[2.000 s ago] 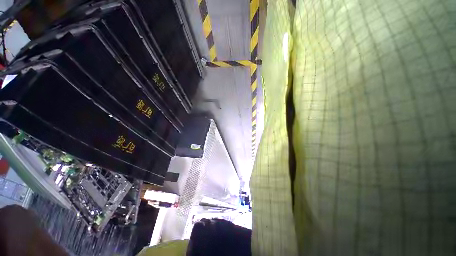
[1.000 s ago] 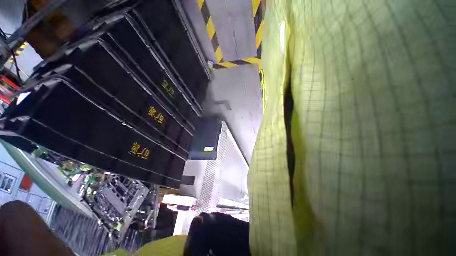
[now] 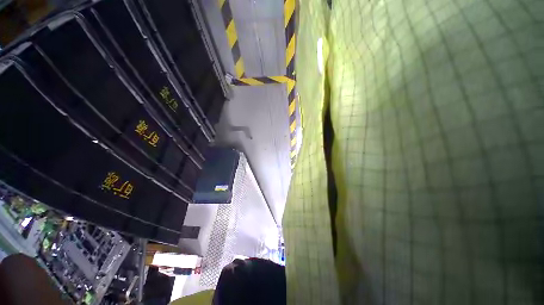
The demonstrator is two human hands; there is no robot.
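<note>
Several black totes (image 3: 65, 125) with yellow characters fill the left side, stacked and tilted in this view. Green circuit boards and metal assemblies (image 3: 83, 253) show below them at the lower left, their details blurred. Neither of my hands can be made out. A blurred, rounded shape (image 3: 27, 283) is cut off at the lower left corner, and a dark shape (image 3: 250, 283) lies at the bottom centre. I cannot tell what either is.
My yellow-green gridded smock (image 3: 417, 149) fills the right side. Yellow-black tape (image 3: 262, 80) marks the grey floor (image 3: 253, 110). A dark box (image 3: 218, 177) stands by a pale unit with a perforated surface (image 3: 218, 238). A brown object shows at the upper left.
The view has shifted. The totes lie farther left and look larger, and the boards are cut off more at the left edge. The smock's edge has moved left.
</note>
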